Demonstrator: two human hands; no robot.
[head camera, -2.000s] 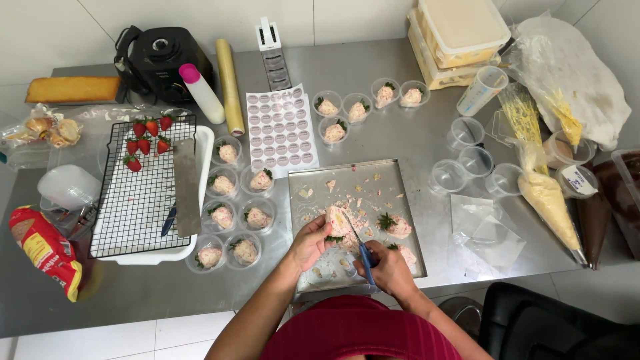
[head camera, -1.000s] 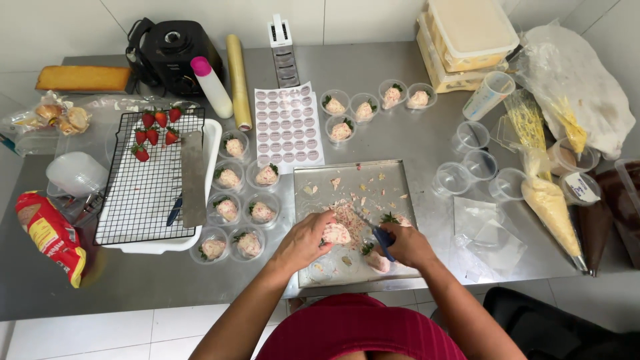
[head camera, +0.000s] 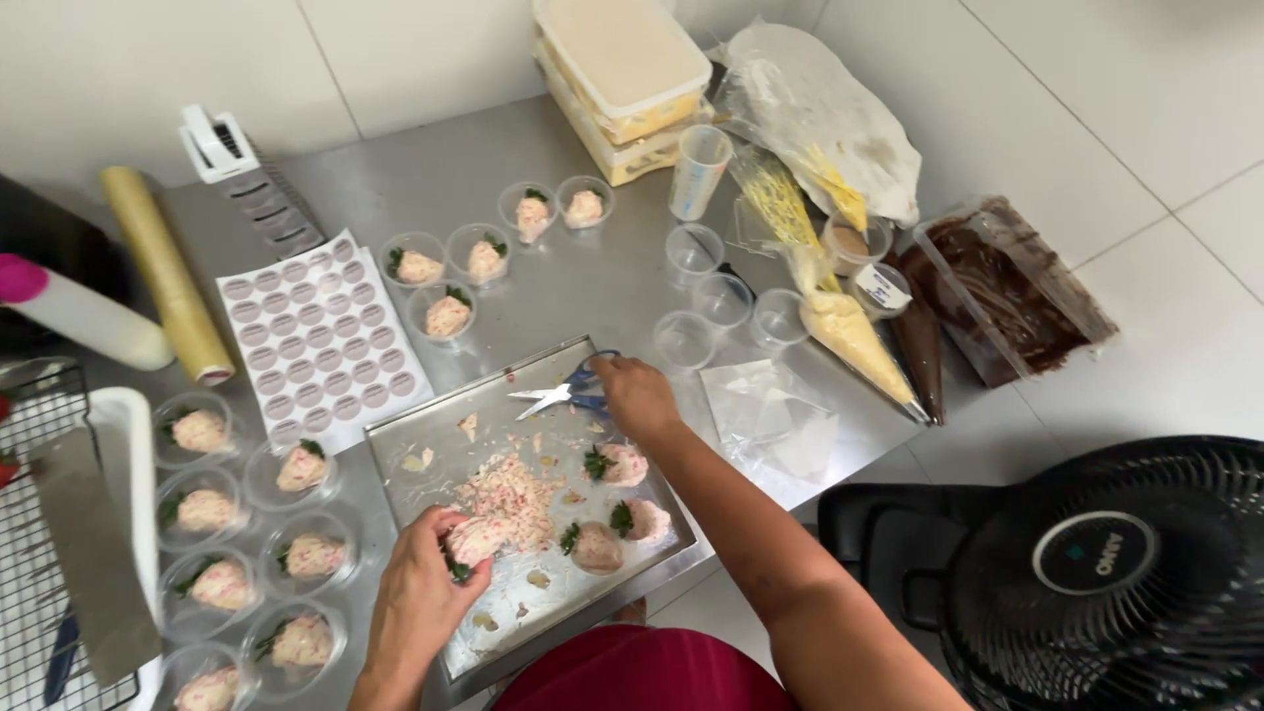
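Observation:
My left hand (head camera: 434, 583) holds a coated strawberry (head camera: 476, 539), its leaves toward the palm, over the near left part of a metal tray (head camera: 474, 405). Pink and white shavings (head camera: 509, 494) lie heaped beside it. My right hand (head camera: 637, 395) is at the tray's far right edge, fingers on the handle of blue-handled scissors (head camera: 553, 395), whose blades are apart and point left. Below that hand, a coated strawberry (head camera: 620, 465) and two others, one (head camera: 647, 520) pink and one (head camera: 597, 546) smoother and browner, rest on the tray's right side.
Clear cups with coated strawberries (head camera: 314, 556) stand left of and behind the tray. Empty cups (head camera: 686, 339), a plastic sheet (head camera: 770, 420), piping bags (head camera: 859, 346) and a chocolate container (head camera: 1017, 286) are at right. A sticker sheet (head camera: 321, 336), wire rack (head camera: 39, 533) and black fan (head camera: 1106, 573) surround the work.
My right hand has moved with the scissors to the tray's far right edge. My left hand keeps a coated strawberry over the tray. The view has swung to the right.

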